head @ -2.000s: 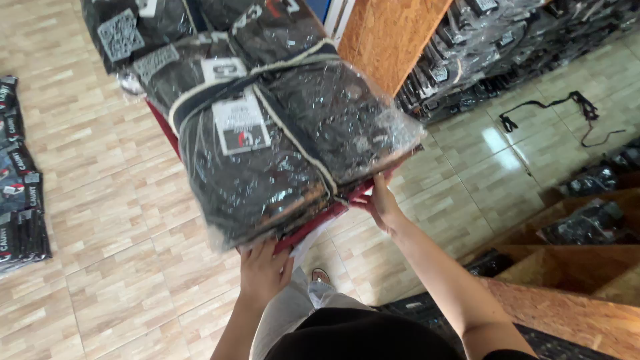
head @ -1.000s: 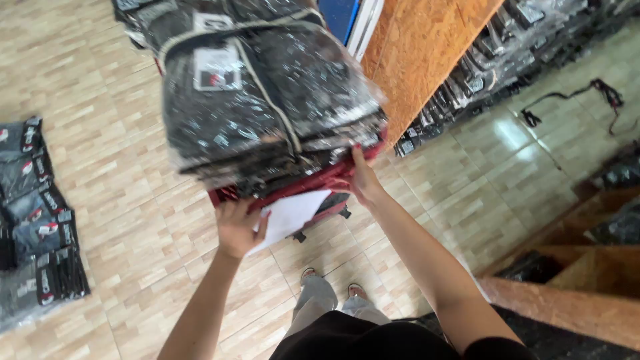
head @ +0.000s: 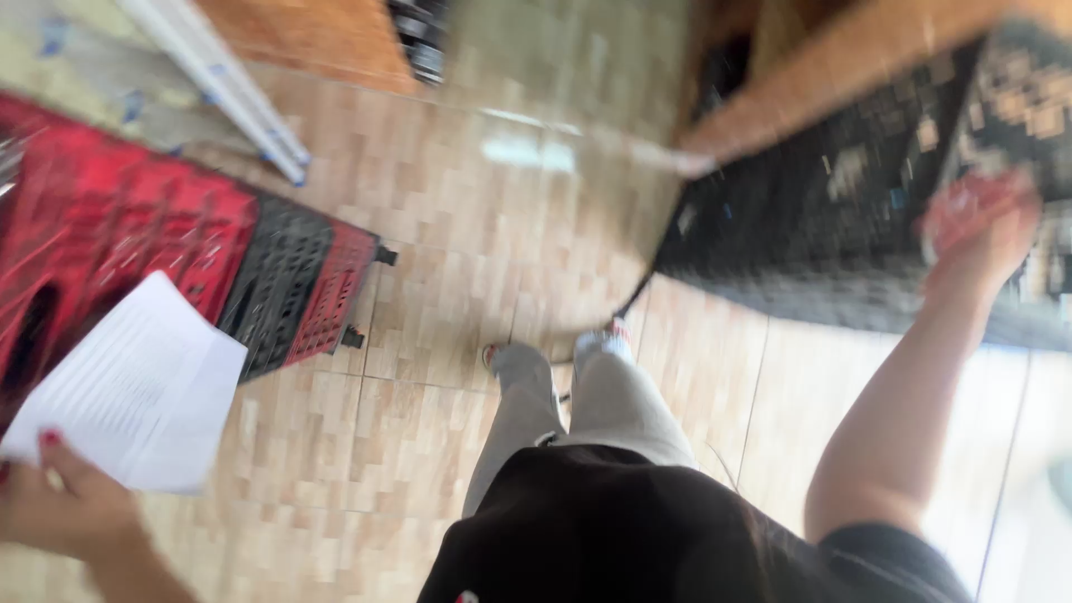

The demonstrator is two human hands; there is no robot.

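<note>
My left hand (head: 71,502) is at the lower left, with its thumb over a printed sheet of white paper (head: 138,394). Beside the paper stand stacked red and black plastic crates (head: 276,276) on small wheels. My right hand (head: 980,213) reaches out at the upper right, blurred, over dark goods in clear plastic (head: 1034,109); something reddish shows at its fingers, and whether it holds anything is unclear.
A wooden shelf edge (head: 804,92) runs along the upper right, next to a large dark surface (head: 804,193). A wooden panel (head: 318,42) and a white frame rail (head: 226,92) stand at the upper left. Tiled floor (head: 435,318) lies between.
My right hand has left the crate's rim and reaches out to the right. The view has swung, and the wrapped bundle on the crates is mostly out of frame.
</note>
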